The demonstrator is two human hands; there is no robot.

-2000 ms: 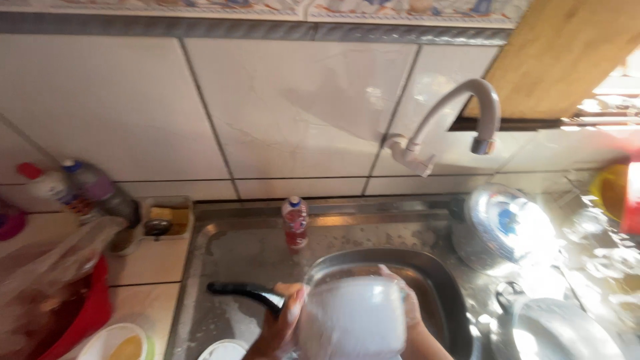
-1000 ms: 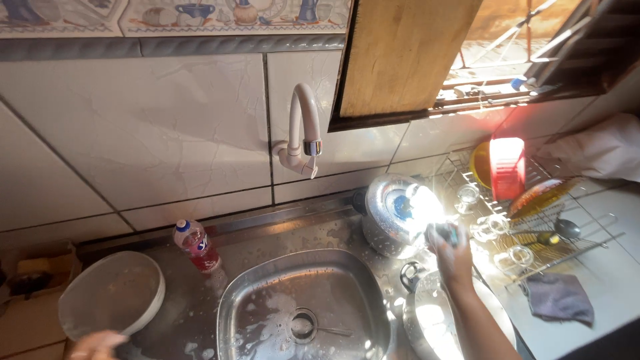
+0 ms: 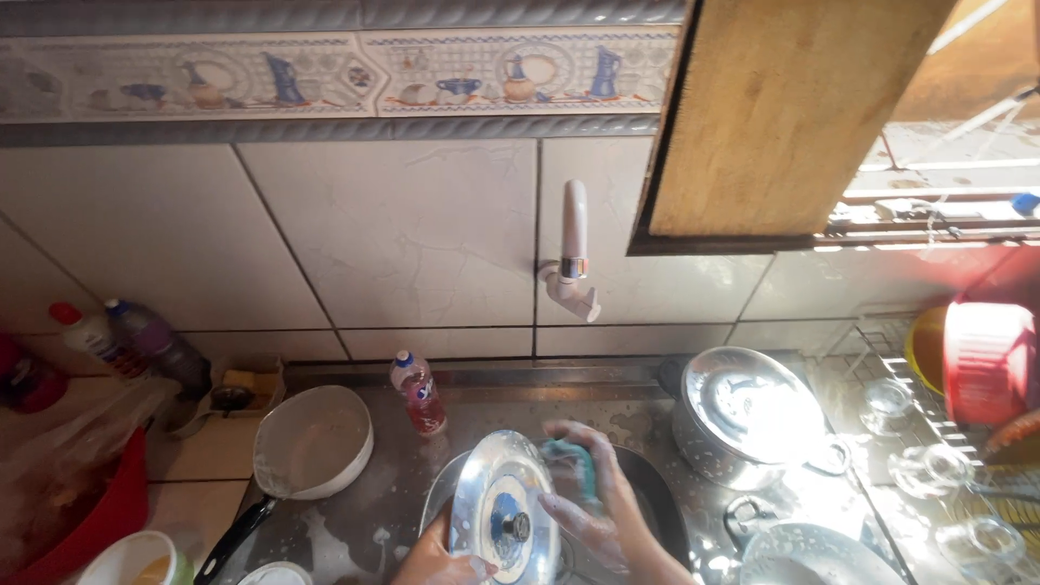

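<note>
Over the steel sink basin (image 3: pixel 650 487), my left hand (image 3: pixel 451 552) grips a shiny metal pot lid (image 3: pixel 504 504) with a black knob, tilted up on its edge. My right hand (image 3: pixel 605 512), wet with suds, holds a green scouring sponge (image 3: pixel 578 467) just right of the lid. A plastic bottle of pink liquid (image 3: pixel 420 394) stands behind the basin. Left of it a whitish pan (image 3: pixel 313 443) with a black handle rests on the sink top. The curved white faucet (image 3: pixel 574 236) is on the wall above; no water is seen running from it.
A lidded metal pot (image 3: pixel 735 418) stands right of the basin, with another metal vessel (image 3: pixel 816 561) nearer. Glasses (image 3: pixel 930 470) and a red container (image 3: pixel 987 361) are at the wire dish rack. At left are a red tub (image 3: pixel 122 504), bottles (image 3: pixel 158 345) and a sponge holder (image 3: pixel 244 386).
The metal lid is now in my left hand over the basin. My right hand has moved left from beside the lidded pot. The whitish bowl-like item seen at far left earlier now shows as a pan.
</note>
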